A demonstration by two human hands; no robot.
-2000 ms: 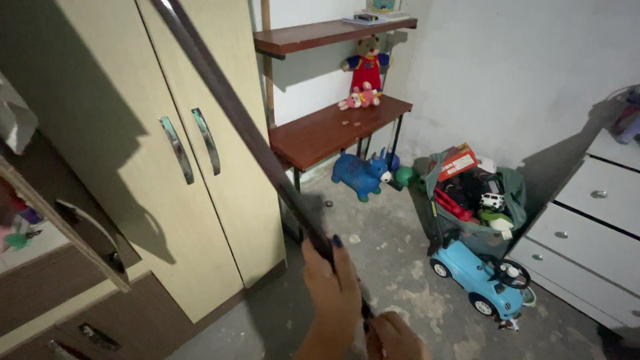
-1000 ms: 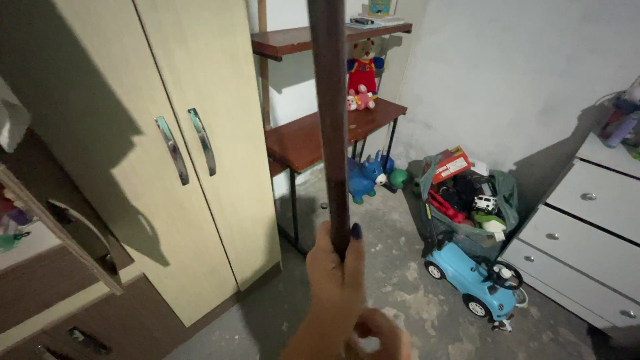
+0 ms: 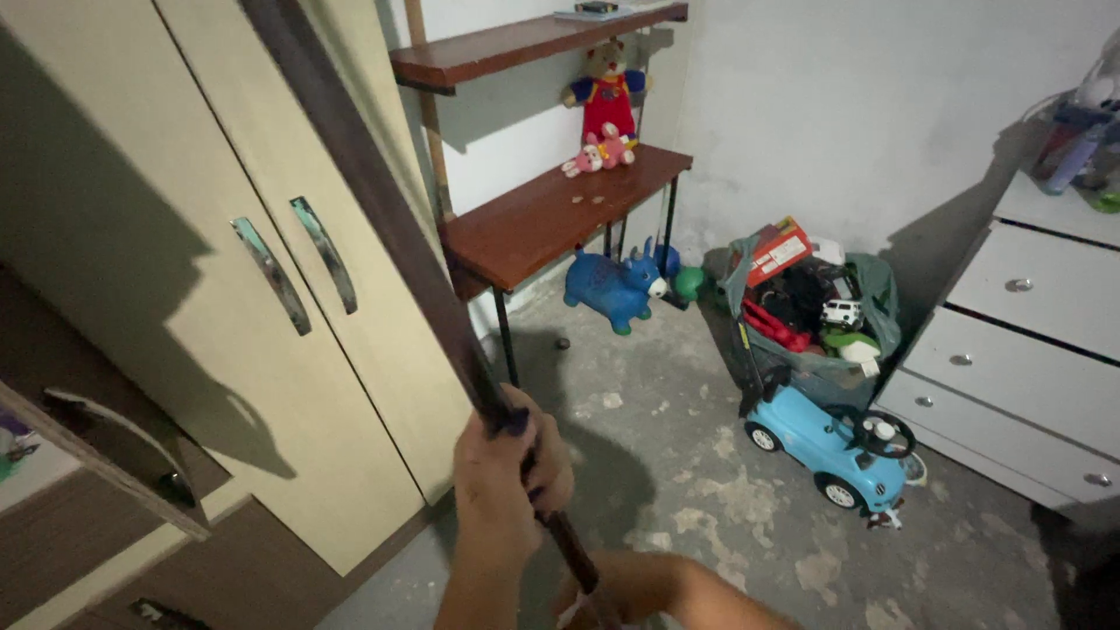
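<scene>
A long dark brown pole [image 3: 394, 219] slants across the view from the upper left down to the bottom middle. My left hand [image 3: 507, 468] is wrapped around its lower part, with dark nail polish showing. Lower down, at the bottom edge, my right hand [image 3: 599, 608] is at the pole's thinner end, its forearm coming in from the right; the fingers are partly cut off by the frame. Behind the pole stands a cream wardrobe [image 3: 350, 437] with two curved metal handles. The pole's upper end lies outside the view.
Red-brown shelves [image 3: 560, 206] hold a teddy bear [image 3: 610, 101] and a pink plush toy [image 3: 602, 153]. On the worn concrete floor are a blue rubber animal [image 3: 612, 284], a toy-filled bag [image 3: 801, 363] and a light-blue ride-on car [image 3: 814, 437]. A white drawer unit [image 3: 1006, 341] stands right; an open cabinet door [image 3: 105, 455] juts in left.
The pole stood nearly upright a second ago and now leans to the upper left. My right hand has moved lower, to the bottom edge of the view.
</scene>
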